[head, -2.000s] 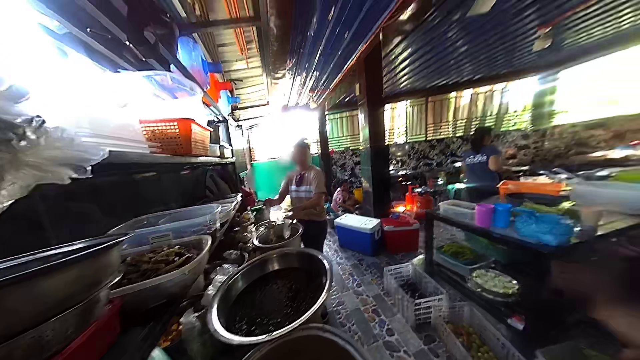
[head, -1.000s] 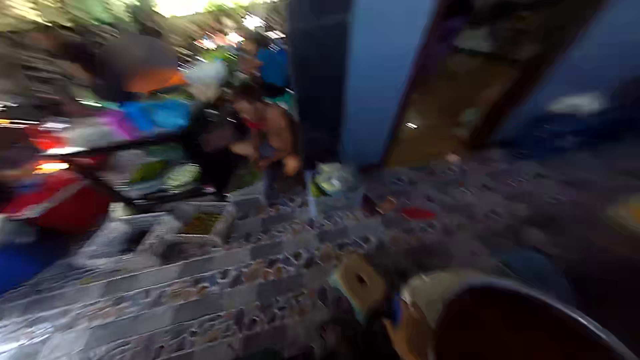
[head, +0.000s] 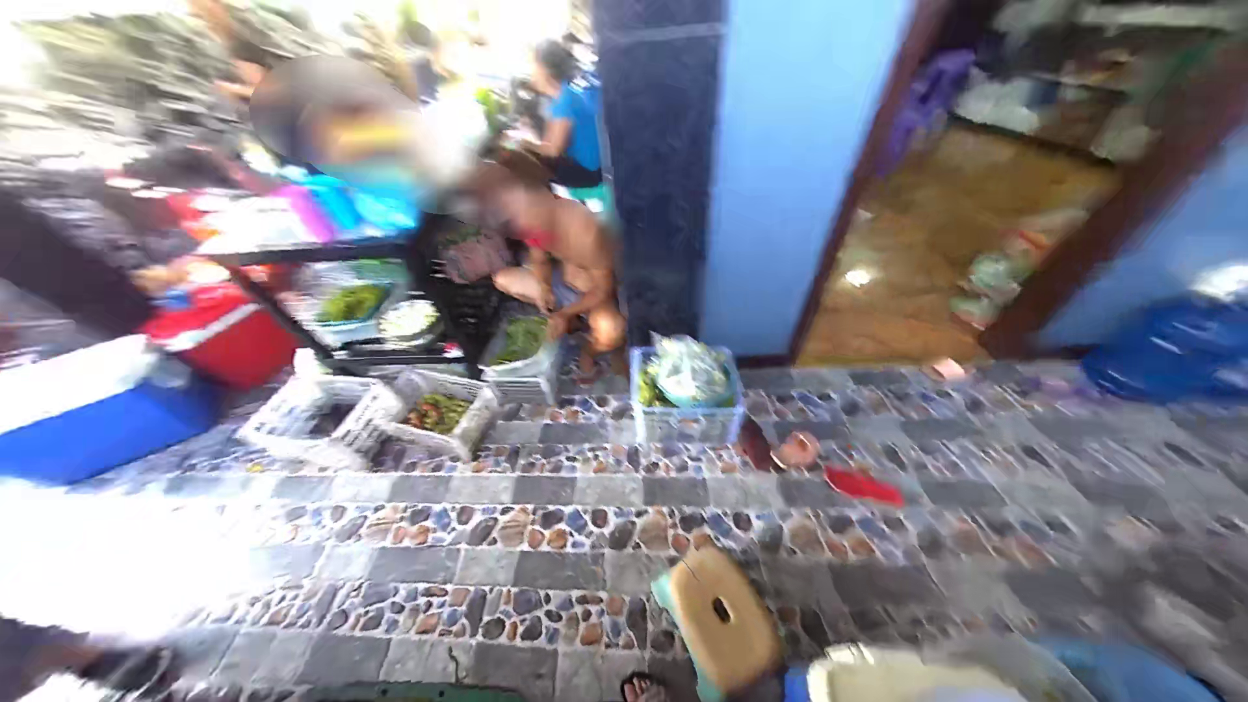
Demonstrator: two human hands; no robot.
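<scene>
Neither of my hands shows in the head view now. A small plastic stool (head: 726,624) with a tan top and a slot in it stands on the patterned tile floor, low in the view. Just left of it, at the bottom edge, is part of a sandalled foot (head: 643,688). Pale containers (head: 907,678) are cut off at the bottom right. A light blue crate (head: 687,424) with greens and a clear plastic bag (head: 690,370) stands by the dark pillar. A crouching person (head: 570,253) has their hands at a container of greens (head: 522,339).
White crates (head: 444,444) stand at the left, beside a dark table frame (head: 370,363). A red cooler (head: 229,336) and a blue cooler (head: 107,429) are farther left. A red dustpan-like object (head: 865,485) lies on the floor. An open doorway (head: 907,273) is at the right, near a blue bundle (head: 1170,346).
The view has swung far right and down, from the basins to the floor and doorway. A hand at the pale container's rim one second ago is out of view now.
</scene>
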